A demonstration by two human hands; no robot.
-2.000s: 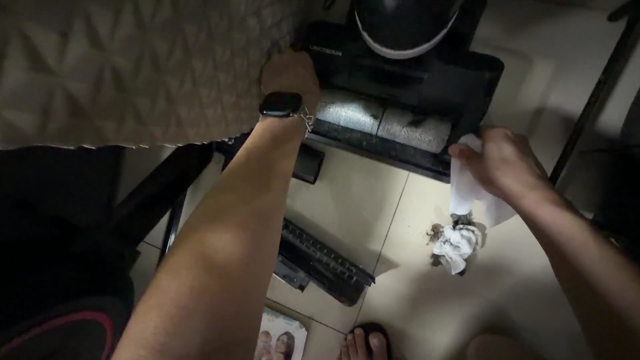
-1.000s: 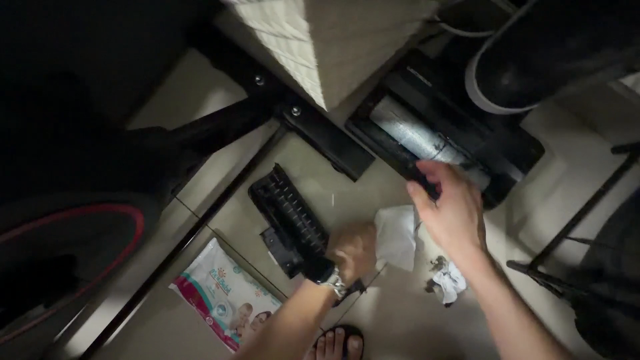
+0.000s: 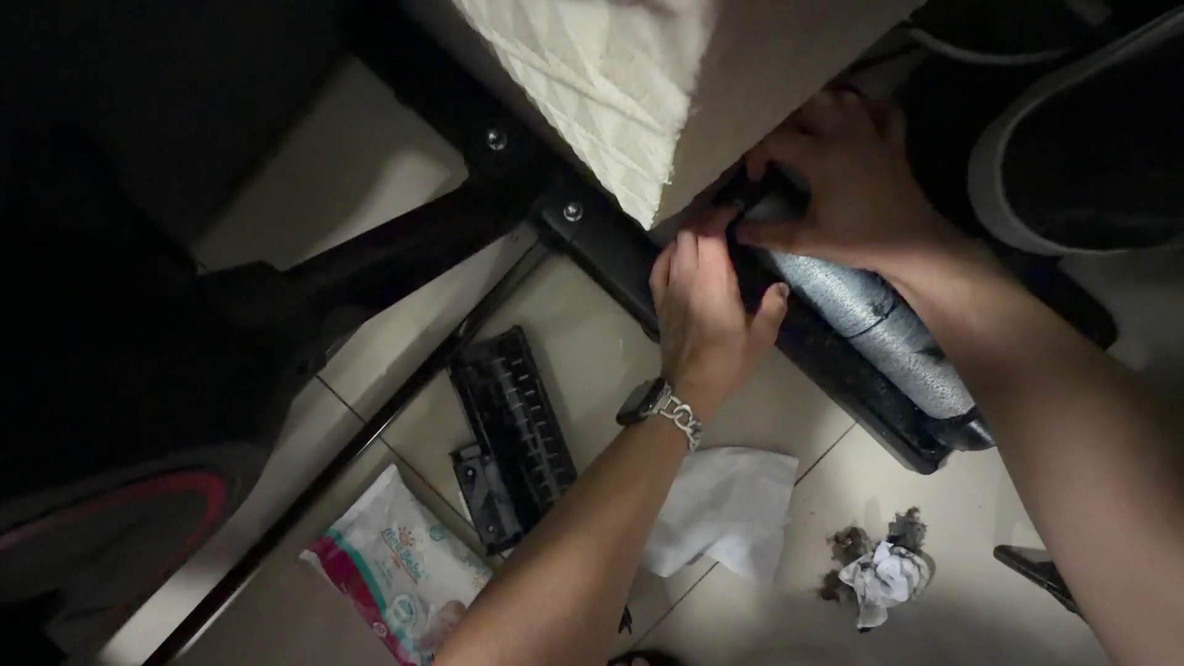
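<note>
A black floor-cleaner head [image 3: 832, 388] with a grey fuzzy brush roller [image 3: 869, 324] lies at the right on the tiles. Both hands are at its upper left end. My left hand [image 3: 708, 301], with a watch and chain bracelet on the wrist, rests its fingers on the housing edge. My right hand [image 3: 832, 176] reaches over the roller's end, thumb and fingers around a dark part there; its grip is partly hidden. A white wipe [image 3: 726, 509] lies flat below my left wrist. A black slatted cover [image 3: 518, 425] lies to the left of my left forearm.
A pack of wet wipes [image 3: 398, 564] lies at the lower left. A crumpled dirty wipe [image 3: 883, 578] with dark debris sits at the lower right. A black metal frame [image 3: 592, 245] and a hanging quilted cover [image 3: 620, 92] border the upper left of the head.
My left hand has moved from beside the white wipe up to the cleaner head. My right hand has moved to the head's upper end. The white wipe, held in my right hand two seconds ago, now lies on the floor.
</note>
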